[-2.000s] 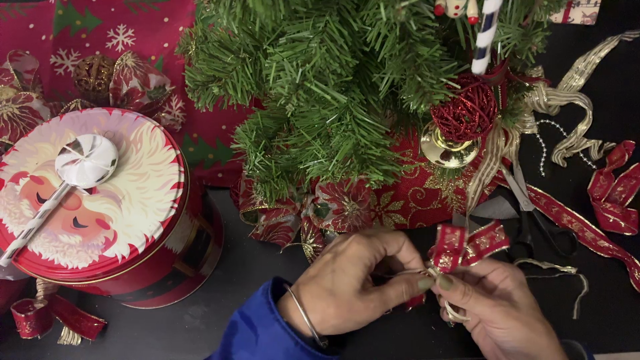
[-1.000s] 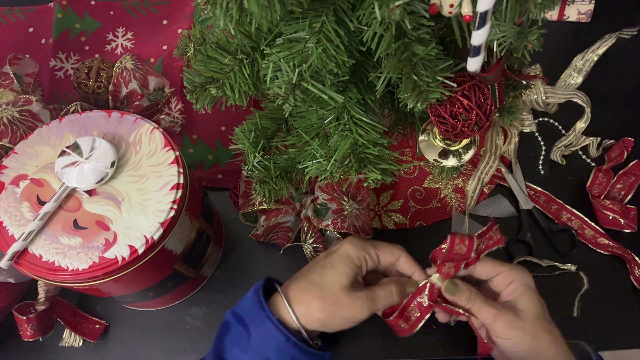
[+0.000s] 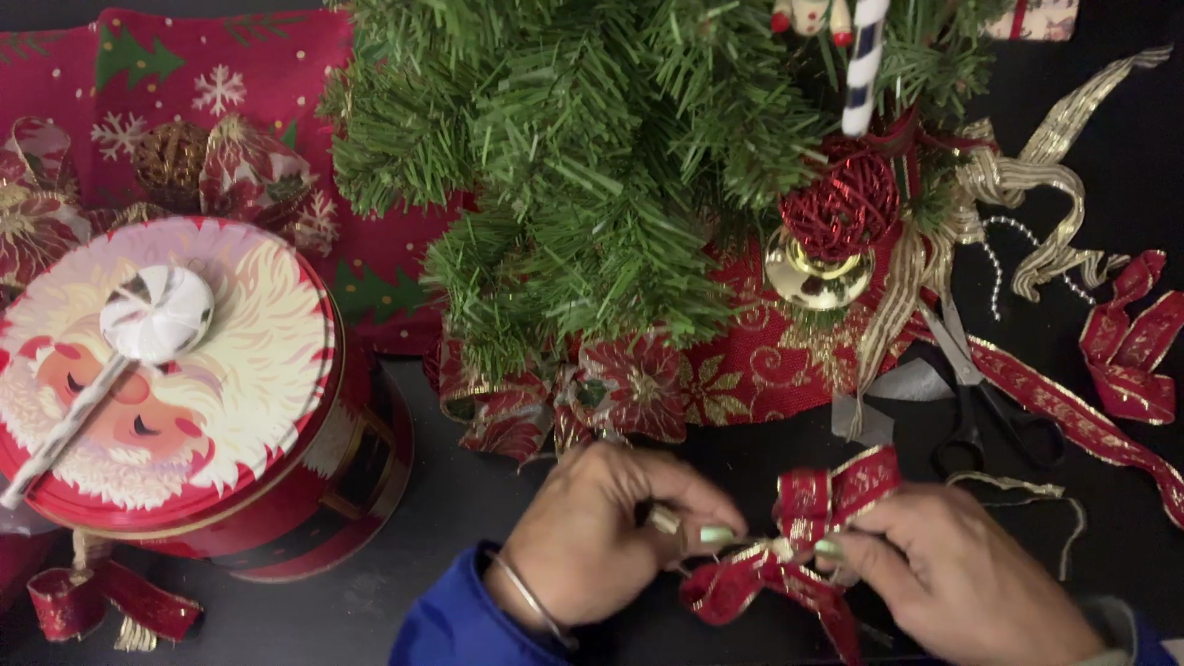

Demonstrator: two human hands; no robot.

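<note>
A red ribbon bow with gold edges (image 3: 814,513) is between my hands at the lower middle of the view. My right hand (image 3: 962,564) pinches it at its knotted centre, thumb against the knot. Just left of the knot, my left hand (image 3: 610,532), with a metal bangle at the wrist, has thumb and finger closed on a thin gold tie that runs to the bow's centre. The bow's loops stand above and to the lower left, and a tail hangs down. Black-handled scissors (image 3: 967,370) lie beyond my right hand, beside a short gold cord (image 3: 1008,483).
A round Santa tin (image 3: 250,370) with a peppermint lollipop ornament (image 3: 157,313) on its lid stands at left, a small bow (image 3: 111,597) below it. An artificial Christmas tree (image 3: 573,176) fills the top middle. Gold ribbon (image 3: 1064,185) and red ribbon (image 3: 1124,347) lie at right.
The bow has turned between my hands, and its loops and tail are more spread than two seconds ago. My left hand has drawn slightly left from its centre.
</note>
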